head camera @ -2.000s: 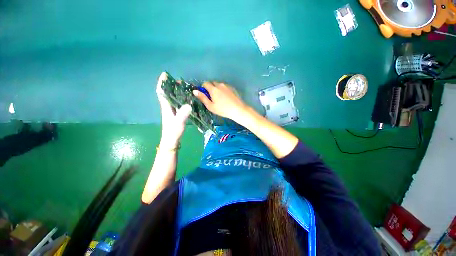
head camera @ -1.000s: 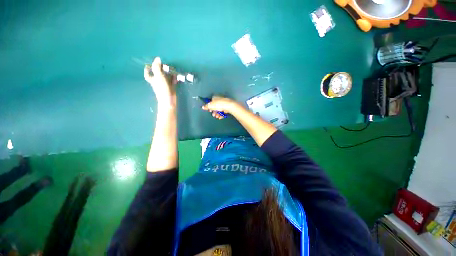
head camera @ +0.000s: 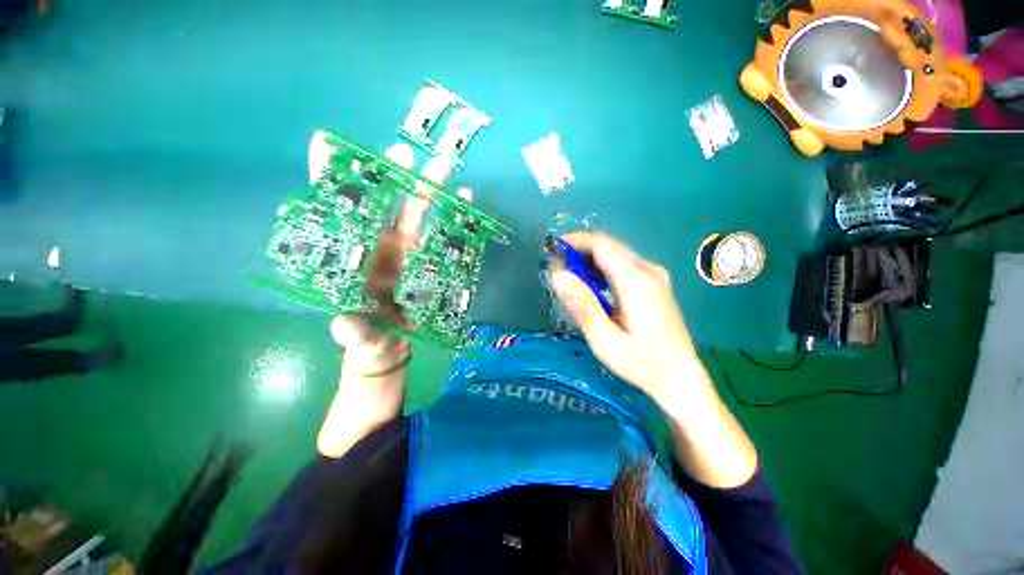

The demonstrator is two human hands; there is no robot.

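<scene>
My left hand (head camera: pixel 389 270) holds a green circuit board panel (head camera: pixel 326 242) up above the bench's front edge, chip side showing. The panel has two joined boards with a gap between them and thin rails along the edges; my fingers show behind it and through the gap. My right hand (head camera: pixel 634 309) holds blue-handled side cutters (head camera: pixel 582 270) just right of the panel, not touching it. Behind the panel, a board with white parts (head camera: pixel 444 118) lies on the green mat, partly hidden by my fingers. The grey flat tray is mostly hidden behind my right hand.
White patches of small parts (head camera: pixel 548 163) (head camera: pixel 713 126) lie on the bench, with thin scraps near the cutters. A round reel (head camera: pixel 736 258), a black soldering station (head camera: pixel 859 294), an iron stand (head camera: pixel 870 210) and an orange fan (head camera: pixel 840 79) are at the right. Another green board (head camera: pixel 640 11) is at the far edge.
A board with white parts now lies on the bench behind my left hand. The panel is now turned with its chip side showing. My right hand and the cutters have moved right.
</scene>
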